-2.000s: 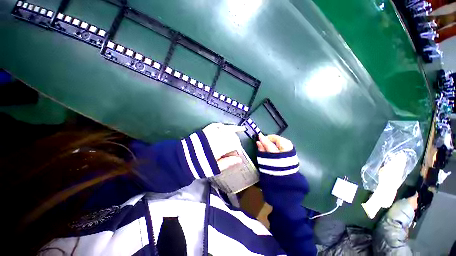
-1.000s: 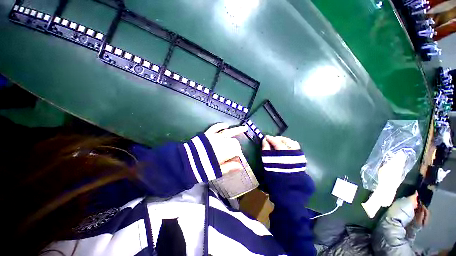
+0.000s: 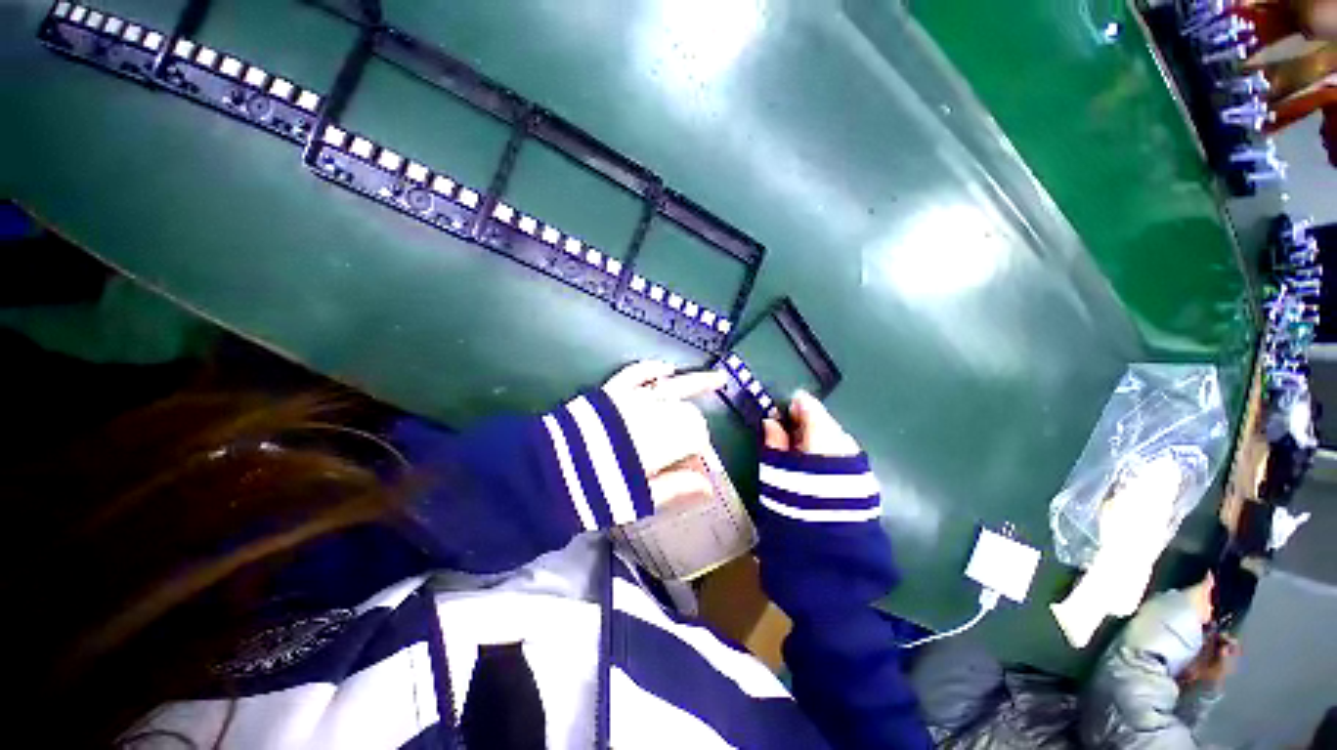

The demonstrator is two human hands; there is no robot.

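A small-looking black plastic frame (image 3: 807,347) lies at the right end of a row of black frames (image 3: 579,276), turned at an angle to them. Small white squares (image 3: 531,226) line the near strip of the row, and several sit on the angled frame's strip. My left hand (image 3: 663,425) holds a pale pad sheet (image 3: 692,531) under its palm, with a finger reaching to the angled frame's strip. My right hand (image 3: 809,428) has its fingertips together at the right end of that strip; whether they grip the frame or a small piece cannot be told.
A white square adapter (image 3: 1003,564) with a cable lies right of my right sleeve. A crumpled clear bag (image 3: 1151,440) with white material (image 3: 1122,564) lies farther right. A cardboard box (image 3: 741,598) is below the bench edge. Another person's grey sleeve (image 3: 1151,659) shows lower right.
My right hand moved slightly right, then back left along the strip's end. More white squares show on the angled frame. My left hand stays nearly in place with the sheet.
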